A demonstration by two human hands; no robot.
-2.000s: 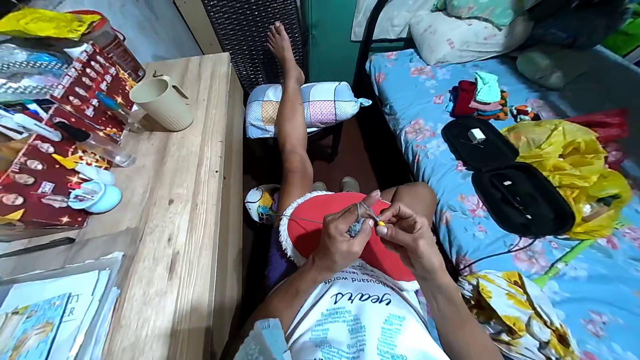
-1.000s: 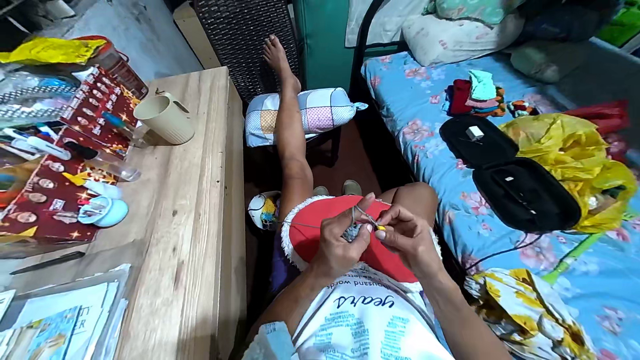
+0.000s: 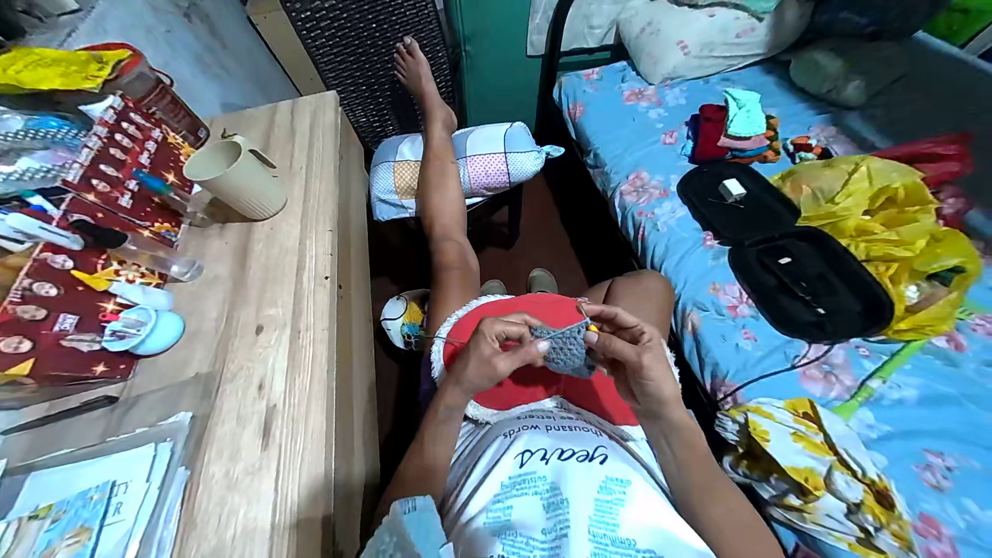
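Note:
A small grey-blue crocheted piece (image 3: pixel 567 351) is stretched between my two hands above a red cushion with a white fluffy edge (image 3: pixel 511 391) on my lap. My left hand (image 3: pixel 500 353) pinches its left edge between thumb and fingers. At its right edge, my right hand (image 3: pixel 626 349) grips a crochet hook with a yellow part (image 3: pixel 593 328) and touches the fabric. A thin strand of yarn runs from my left hand leftward over the cushion, toward a round patterned container (image 3: pixel 404 319) beside my leg.
At left, a wooden table (image 3: pixel 263 310) bears a beige mug (image 3: pixel 236 180), pens and papers. On the flowered bed at right lie an open black case (image 3: pixel 810 283), a yellow plastic bag (image 3: pixel 876 209) and folded knitwear (image 3: pixel 732 132). My leg rests on a patchwork pillow (image 3: pixel 496 163).
My hands have moved apart somewhat, and the grey-blue piece, mostly hidden between them before, now shows spread out flat.

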